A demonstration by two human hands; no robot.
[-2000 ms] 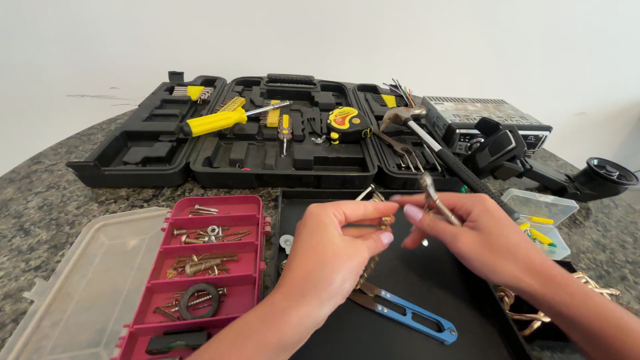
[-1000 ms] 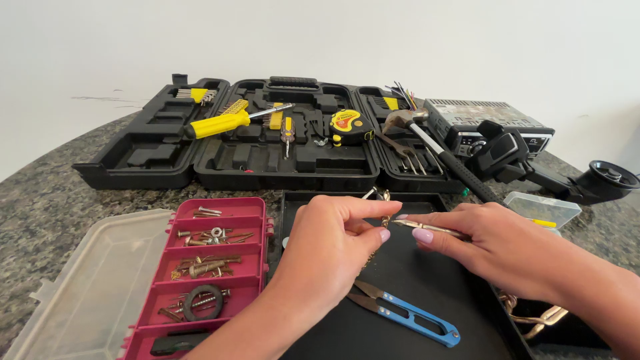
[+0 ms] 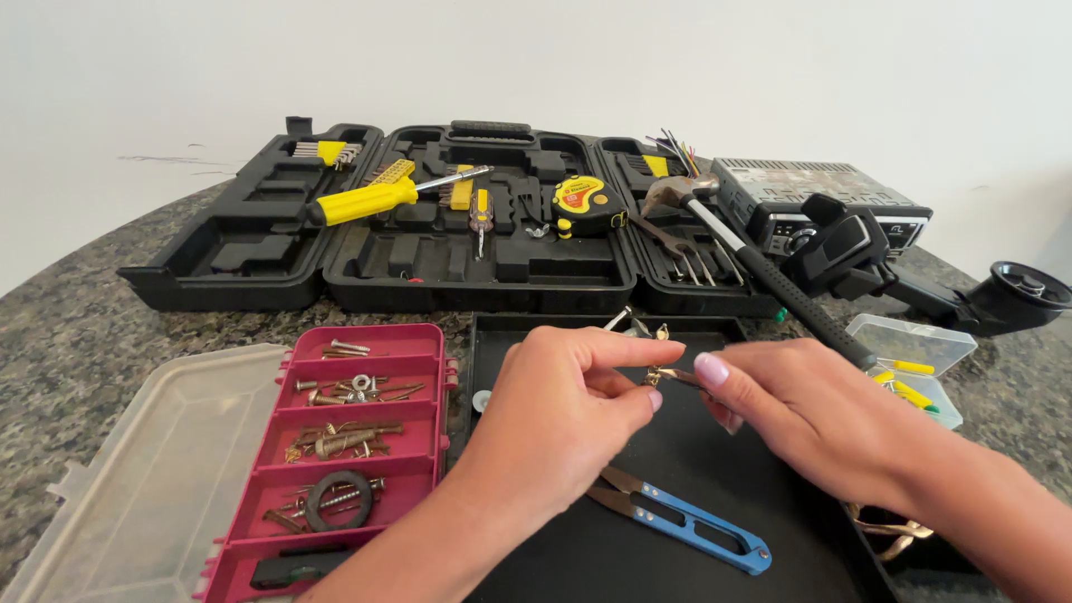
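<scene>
Between its thumb and forefinger my left hand [image 3: 569, 410] pinches a small gold-coloured metal piece [image 3: 652, 376], perhaps a chain, partly hidden by the fingers. My right hand [image 3: 779, 402] grips a slim metal tool [image 3: 682, 377], mostly covered by the fingers, whose tip meets the gold piece. Both hands are above a black tray [image 3: 703, 519]. Blue thread snips [image 3: 687, 519] lie in the tray below the hands. Near the tray's back edge, a metal screw or bolt [image 3: 618, 318] shows behind my left hand.
A pink compartment box [image 3: 360, 402] of screws stands left. Behind are an open black tool case [image 3: 469, 293], a yellow screwdriver [image 3: 364, 201], a tape measure [image 3: 589, 205], a claw hammer [image 3: 737, 243], a car stereo [image 3: 821, 197], a black phone mount [image 3: 846, 251] and a small clear box [image 3: 921, 394].
My right hand has turned and its tool's tip now touches the gold piece, where two seconds ago the tool pointed upward. My left hand keeps its pinch.
</scene>
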